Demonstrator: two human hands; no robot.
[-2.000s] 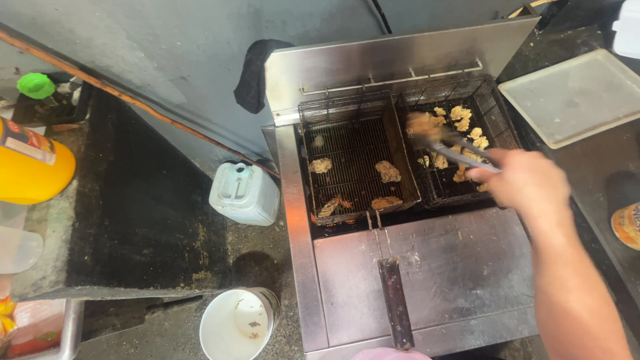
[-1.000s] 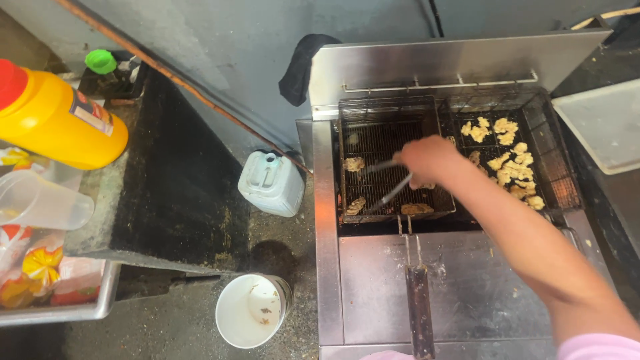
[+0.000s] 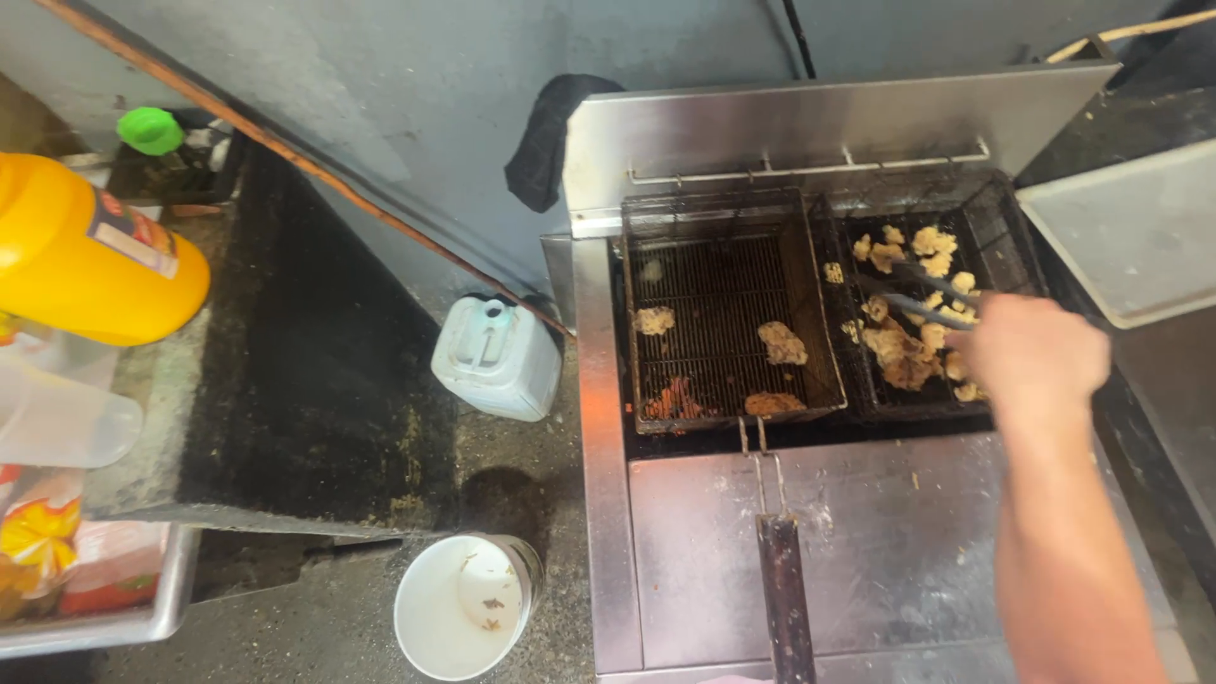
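My right hand (image 3: pixel 1035 351) grips metal tongs (image 3: pixel 926 302) over the right fryer basket (image 3: pixel 1007 223). The tongs' arms reach left among pale fried pieces (image 3: pixel 936 247), and a larger browned piece (image 3: pixel 898 353) lies just below them. Whether the tips hold anything cannot be told. In the left fryer basket (image 3: pixel 836 389), a few fried pieces (image 3: pixel 782 343) are spread apart on the wire bottom. This basket's dark handle (image 3: pixel 785 598) extends toward me over the steel fryer top (image 3: pixel 883 541). My left hand is not in view.
A steel backsplash (image 3: pixel 817 123) with a hanging rail rises behind the baskets. To the right lies a pale shallow tray (image 3: pixel 1130 237). A white bucket (image 3: pixel 465 608) and a plastic jug (image 3: pixel 499 356) stand on the floor at left, beside a dark counter carrying a yellow bottle (image 3: pixel 95 252).
My right hand with the tongs has moved from the left basket back over the right one. A larger browned piece now shows there, where the frame from one second ago shows smaller pale pieces.
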